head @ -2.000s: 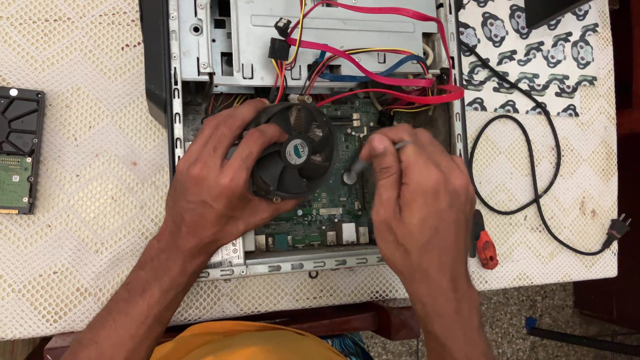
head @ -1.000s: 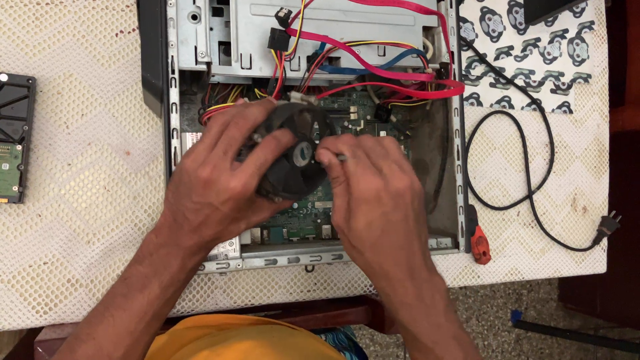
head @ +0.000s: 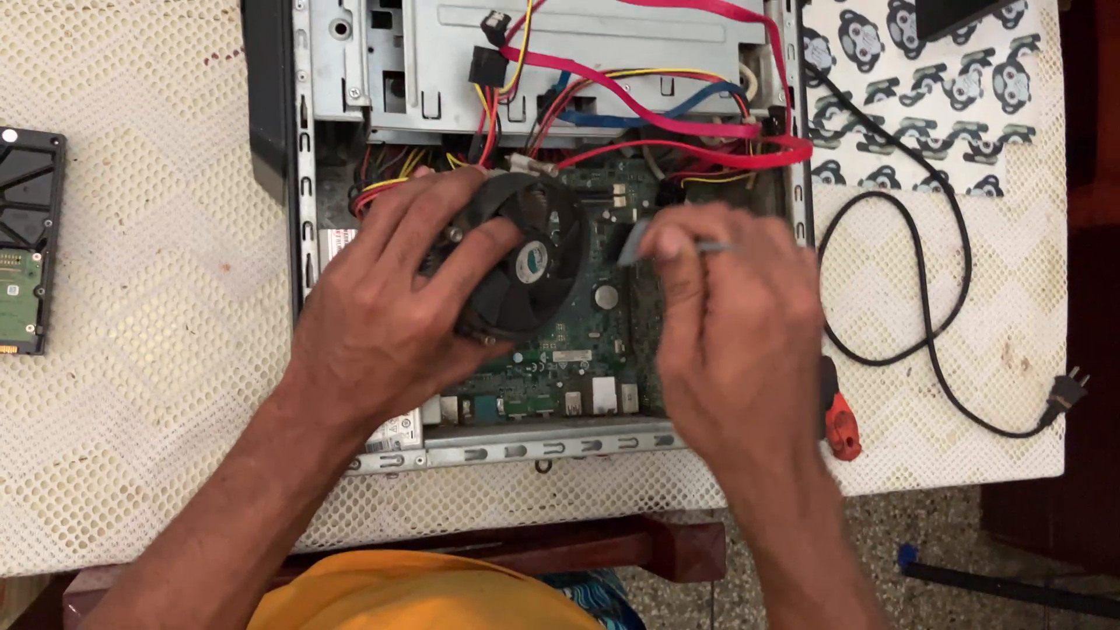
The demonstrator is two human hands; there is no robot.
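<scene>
My left hand [head: 394,297] grips a round black CPU cooler fan [head: 512,302] by its rim, one finger reaching over the blades. The fan is tilted above the green motherboard [head: 569,332] inside an opened desktop computer case [head: 612,444]. To the right of the fan, my right hand [head: 731,297] pinches a thin grey tool [head: 632,243], blurred, with what may be a brush end; its tip is apart from the fan. A round coin cell battery [head: 605,297] shows on the board between the hands. The underside of the fan is hidden.
Red SATA cables [head: 682,156] and a blue cable [head: 647,117] loop over the metal drive bay [head: 604,26]. A hard drive [head: 31,241] lies far left. Right of the case are an orange-and-black tool handle [head: 842,429], a black power cord [head: 927,297] and a monkey-print cloth [head: 919,96].
My right hand came in to the fan one second ago and is now back to its right with the grey tool. My left hand has kept hold of the fan.
</scene>
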